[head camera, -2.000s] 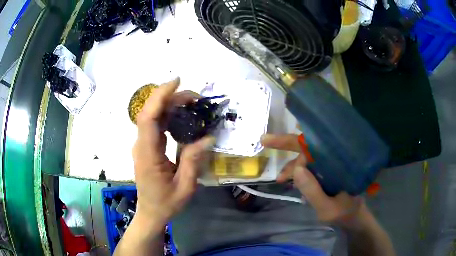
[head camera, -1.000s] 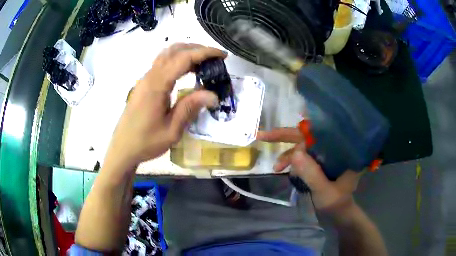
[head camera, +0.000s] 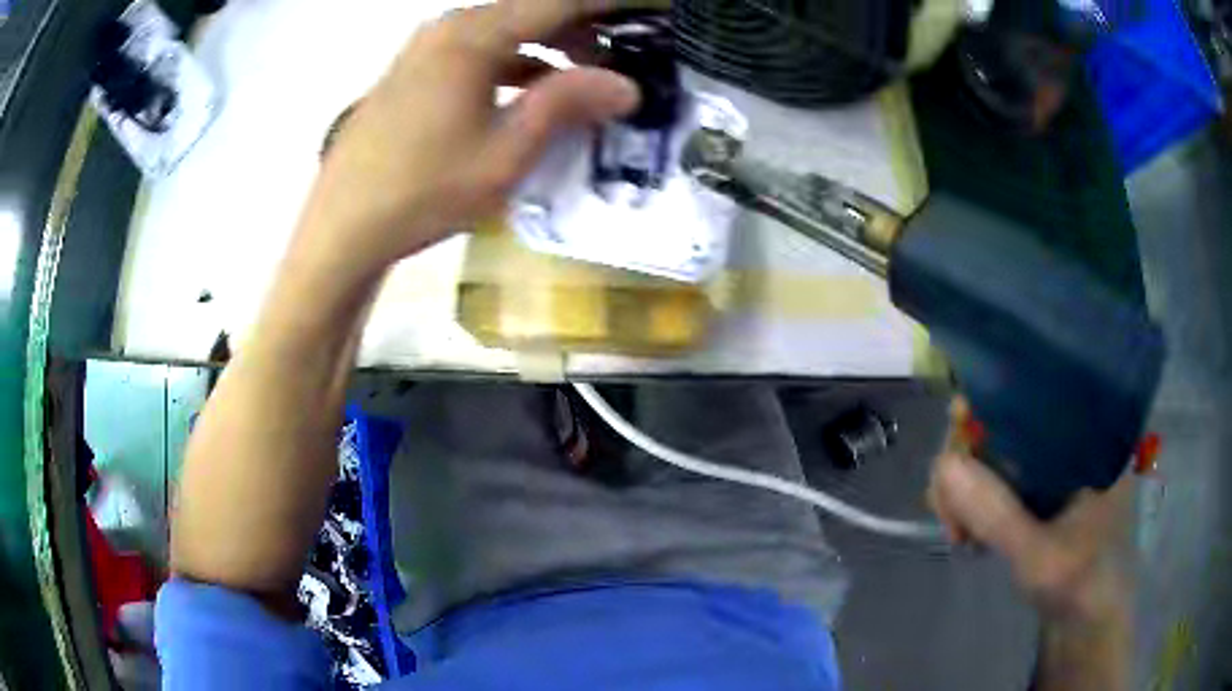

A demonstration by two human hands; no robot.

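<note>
My left hand (head camera: 466,128) grips a black socket assembly (head camera: 640,78) between thumb and fingers, at the white plug housing (head camera: 622,230). The housing sits on the yellow-tan fixture (head camera: 588,313), near the board's front edge. My right hand (head camera: 1027,520) holds the dark blue-grey soldering gun (head camera: 1020,338) by its grip, a finger near the orange trigger. The gun's metal barrel points left, its tip at the housing's upper right, close to the black assembly. Whether the tip touches a wire or terminal is too blurred to tell.
A joined white-and-black unit (head camera: 151,97) lies at the left edge. The black fan grille (head camera: 797,41) is behind the housing. A white cord (head camera: 716,470) crosses my lap. A blue crate of parts (head camera: 378,520) is beside my lap; another blue crate (head camera: 1148,81) is far right.
The gun's barrel has come down from over the fan to the housing, and my right hand moved right and down. My left hand still holds the black assembly. The whole view has shifted.
</note>
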